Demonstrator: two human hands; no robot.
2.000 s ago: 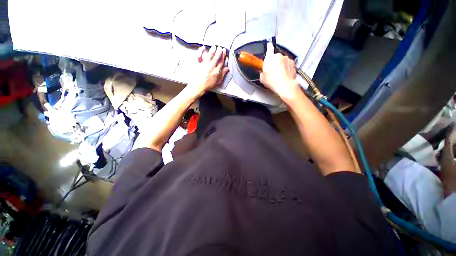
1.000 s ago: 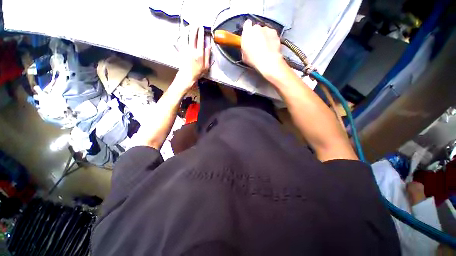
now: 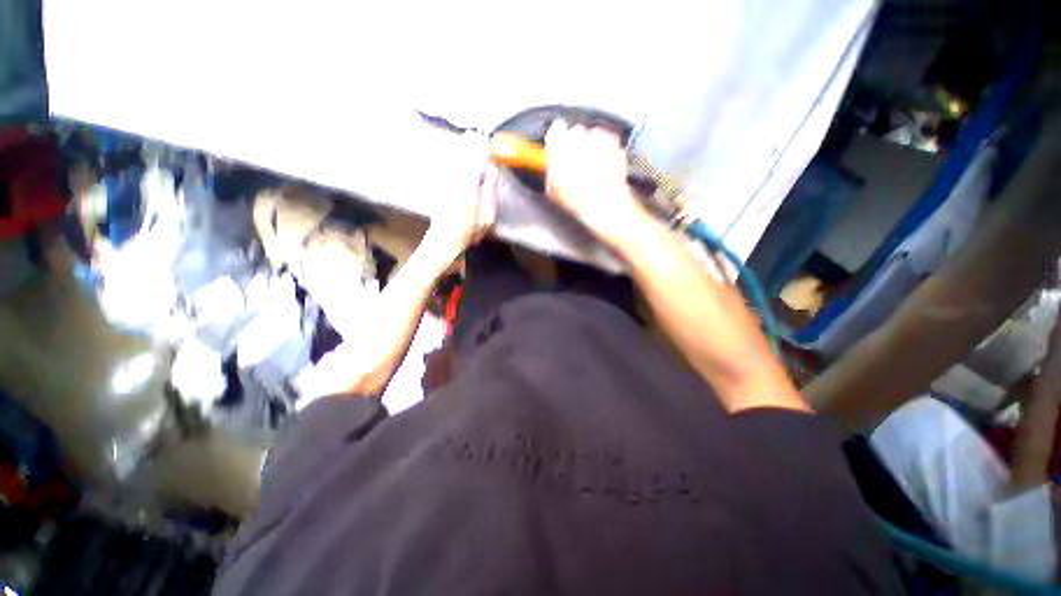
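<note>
The dark steam iron with its orange handle (image 3: 519,153) rests at the near edge of the white pressing table (image 3: 268,93). My right hand (image 3: 585,167) is closed on the iron's handle. My left hand (image 3: 468,192) is at the near table edge, just left of the iron; glare and blur hide its fingers and whether it holds anything. A short dark strip (image 3: 442,121) of a garment piece shows beyond my left hand. Glare washes out the outlines of the pale pieces.
A blue-green hose (image 3: 750,285) runs from the iron down past my right arm. Heaps of pale cloth (image 3: 221,314) lie left below the table. A blue-edged padded arm (image 3: 919,239) stands at the right. Another person's pale sleeve (image 3: 937,448) shows lower right.
The iron and my right hand have moved left along the table edge, close to my left hand. The view has shifted and blurred, and the pale pieces' outlines have faded in glare.
</note>
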